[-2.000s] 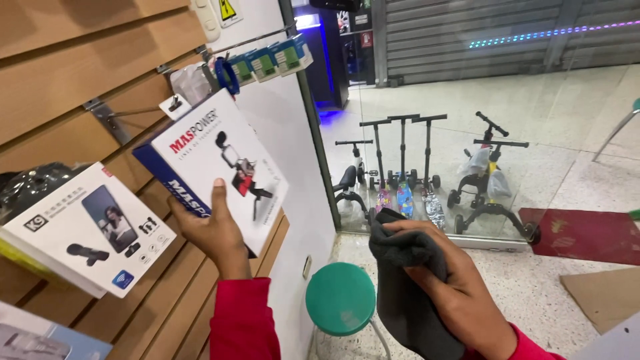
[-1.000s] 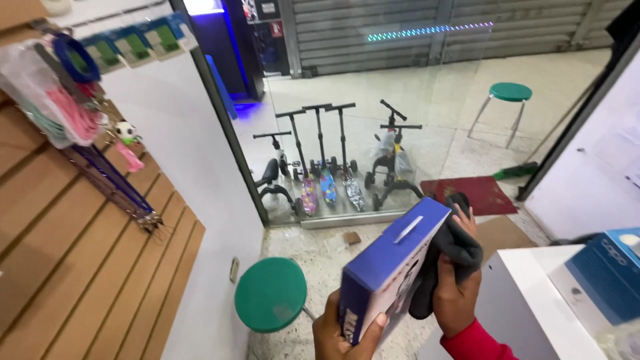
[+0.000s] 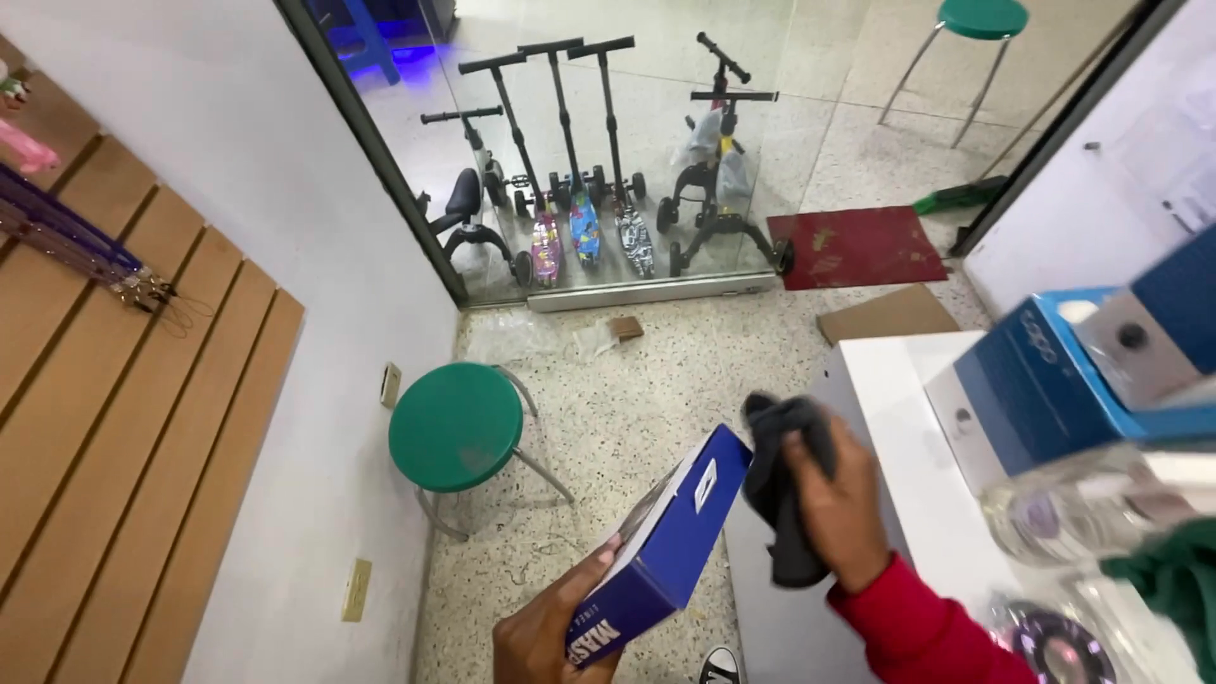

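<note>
My left hand (image 3: 556, 617) grips the lower end of a blue and white Maspower cardboard box (image 3: 679, 541), held tilted above the floor with a hang tab at its upper end. My right hand (image 3: 836, 494), in a red sleeve, is closed on a bunched dark grey cloth (image 3: 790, 484). The cloth is just right of the box's upper end; whether they touch I cannot tell. The palm side of my left hand is hidden by the box.
A green round stool (image 3: 456, 427) stands left. Right is a white counter (image 3: 898, 408) with blue boxes (image 3: 1035, 380) and a clear bottle (image 3: 1064, 513). Scooters (image 3: 584, 223) stand behind a glass panel. A slatted wall (image 3: 142, 380) is at left; cardboard (image 3: 888, 313) lies by a red mat (image 3: 855, 249).
The box has come away from the slatted display wall, where my left hand held it two seconds ago. The cloth, against the box one second ago, is now to its right. The view has swung right and down.
</note>
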